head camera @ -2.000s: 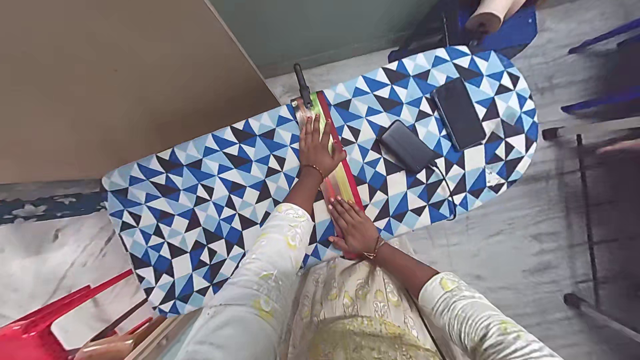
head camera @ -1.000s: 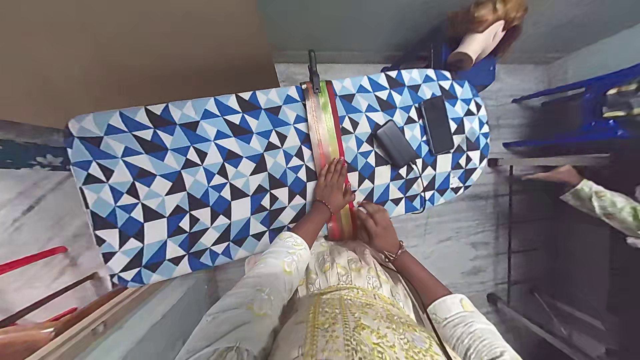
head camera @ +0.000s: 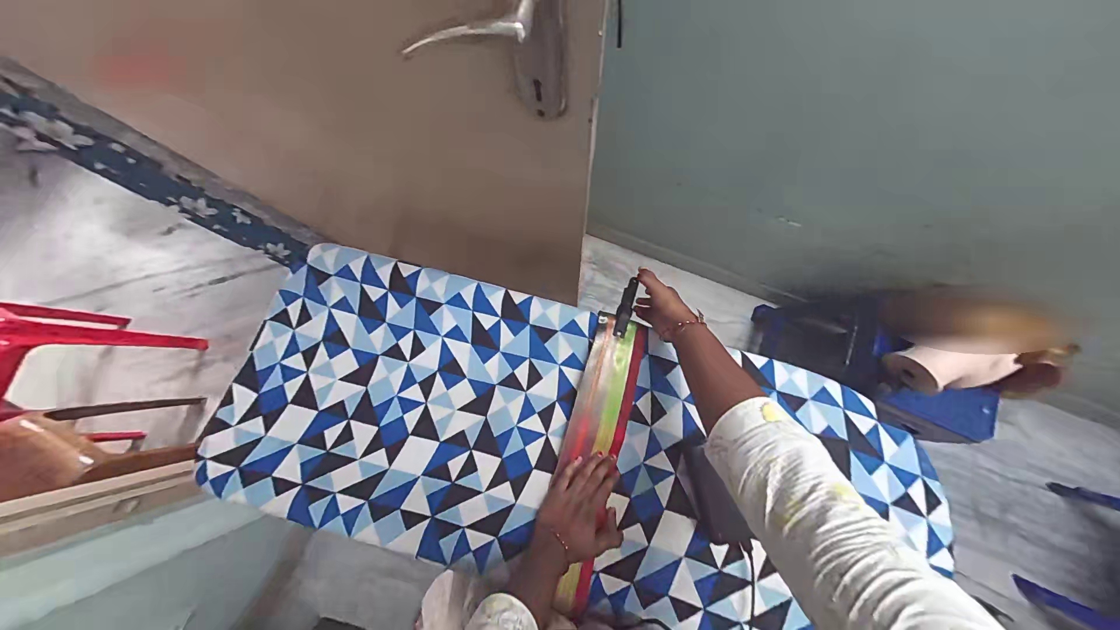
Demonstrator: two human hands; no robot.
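Note:
A folded strip of fabric with pink, green and red bands lies across an ironing board with a blue, black and white triangle-print cover. At the strip's far end a black clip stands over the board's edge. My right hand is at that clip, its fingertips touching or very close to the handle; the grip is unclear. Lower down, my left hand rests flat on the strip, fingers slightly spread. Partly behind my right sleeve, a dark flat case with a cable lies on the board.
A brown door with a metal handle stands beyond the board, beside a grey-green wall. A mannequin head with blurred brown hair sits over a blue object at right. A red plastic chair is at left.
My right hand has moved from the near end of the strip to the clip at its far end. My left hand stays on the strip. The view has shifted toward the door and wall.

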